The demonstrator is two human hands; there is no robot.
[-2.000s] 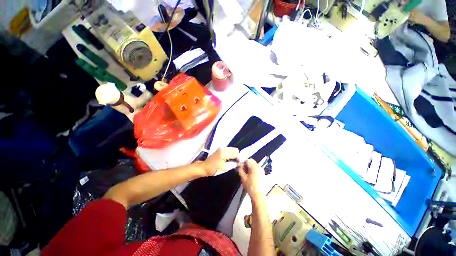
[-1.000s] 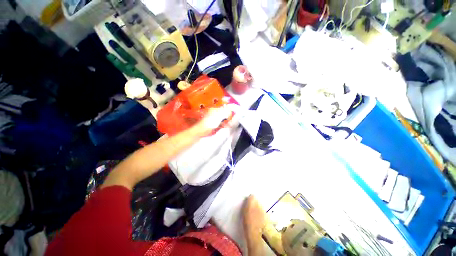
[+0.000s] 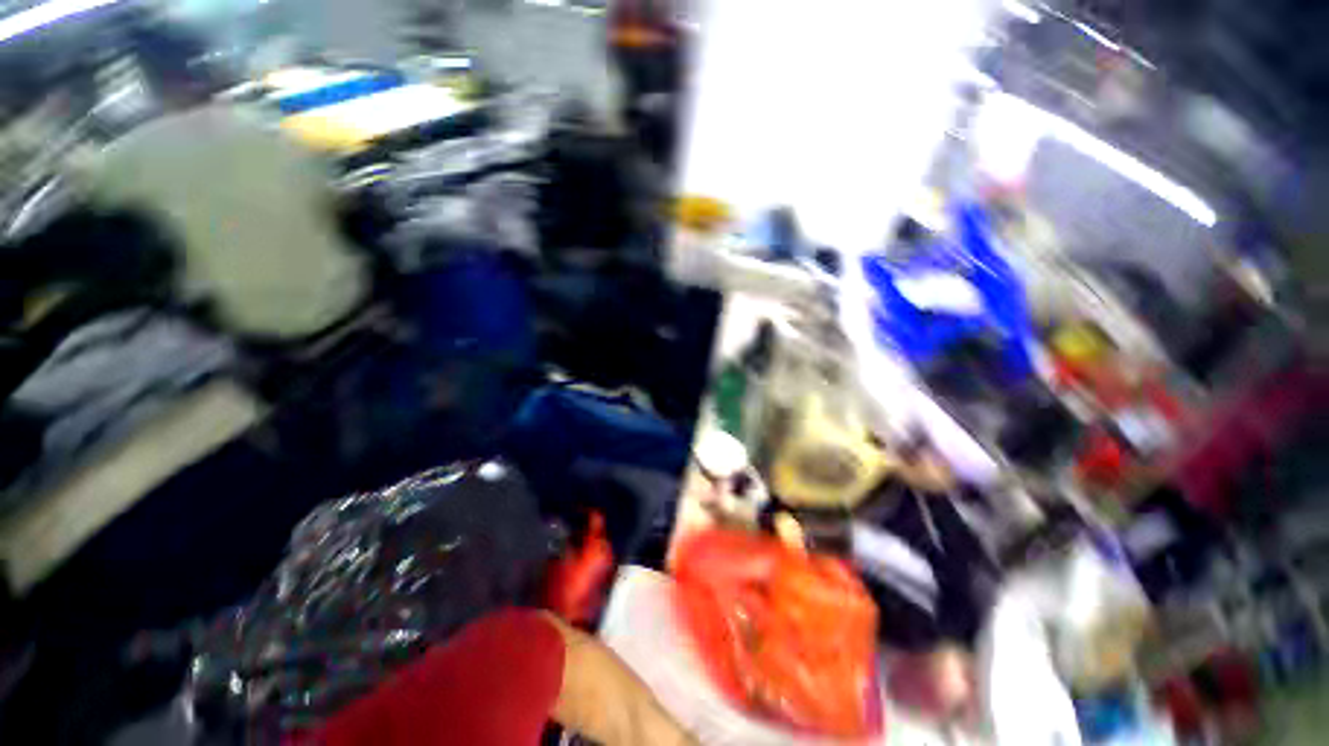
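The view is strongly blurred. My left forearm (image 3: 620,697) shows at the bottom edge below a red sleeve, and the left hand is cut off by the frame. My right hand is out of the picture. Nearest in front lie the orange-red plastic bag (image 3: 787,627) on the white table and a shiny black plastic bag (image 3: 416,561) left of it. A white piece (image 3: 649,627) lies at the left side of the orange-red bag. What the hands hold is hidden.
A cream sewing machine (image 3: 824,452) stands behind the orange-red bag, with a white thread cone (image 3: 720,453) beside it. Dark and blue cloth (image 3: 605,426) lies left of the table. A blurred blue object (image 3: 955,299) and a bright opening (image 3: 831,117) are farther back.
The camera has swung up and to the left. The orange-red bag now sits low in the picture. The white work, blue tray and both hands have left the view.
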